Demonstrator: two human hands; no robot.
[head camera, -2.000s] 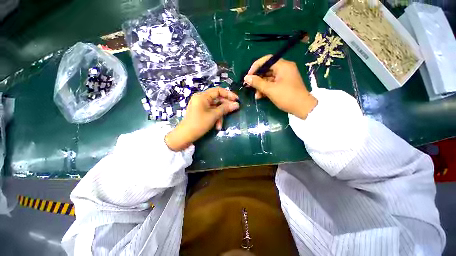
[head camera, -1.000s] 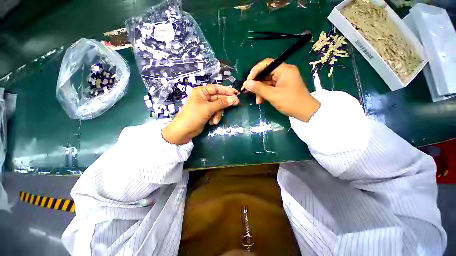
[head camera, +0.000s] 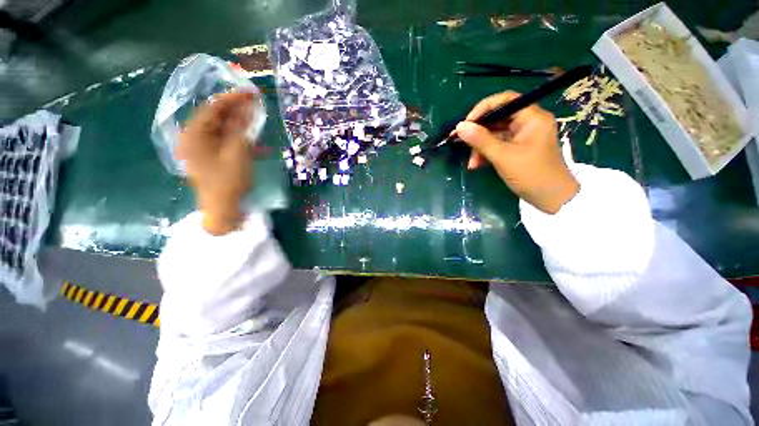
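My left hand (head camera: 220, 154) is blurred and over the small clear plastic bag (head camera: 172, 104) at the left; whether it holds anything cannot be seen. My right hand (head camera: 518, 150) holds black tweezers (head camera: 533, 96) like a pen, tips pointing left, near a few small square components (head camera: 418, 156) at the centre. More black-and-white squares spill from the near end of the large clear plastic bag (head camera: 333, 71). A loose pile of small pale strips (head camera: 592, 104) lies beyond the right hand.
Spare black tweezers (head camera: 503, 71) lie flat at the back. A white box of strips (head camera: 657, 98) stands upper right, with a white lid or box (head camera: 742, 71) beside it. A plastic-wrapped component tray (head camera: 23, 191) is at the far left, on the green bench top (head camera: 383, 250).
My left hand has moved from the centre leftward to the small bag. My right hand stays near the centre with the tweezers. The view has turned left, showing more of the tray.
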